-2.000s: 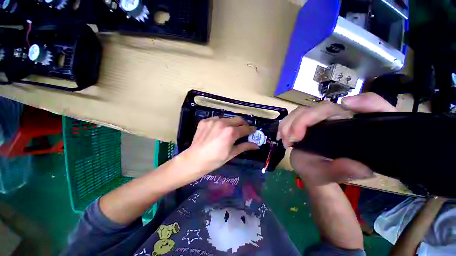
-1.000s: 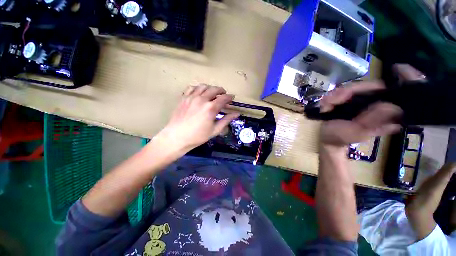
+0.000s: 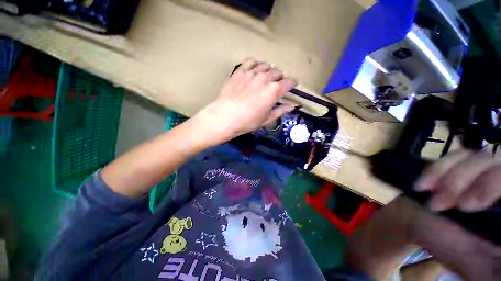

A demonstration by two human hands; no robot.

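A black plastic housing (image 3: pixel 324 123) lies at the bench's near edge, tilted, with its slot handle on the far side. A round white disc (image 3: pixel 299 133) sits inside it, with red wires beside it. My left hand (image 3: pixel 255 96) grips the left part of the housing and hides that end. My right hand (image 3: pixel 467 178), blurred at the right, is closed around the thick black screwdriver (image 3: pixel 401 167), away from the housing. The screwdriver's bit cannot be made out.
A blue and silver screw feeder (image 3: pixel 379 60) stands on the cardboard-covered bench (image 3: pixel 181 55) beyond the housing. More black housings (image 3: pixel 112 13) lie at the upper left. A green mesh crate (image 3: pixel 88 131) is left of my lap. Red stools (image 3: pixel 343 211) stand below the bench.
My right hand has moved the screwdriver away from the housing, to the right and nearer me. My left hand has shifted from near the disc to the housing's left end. The view has tilted.
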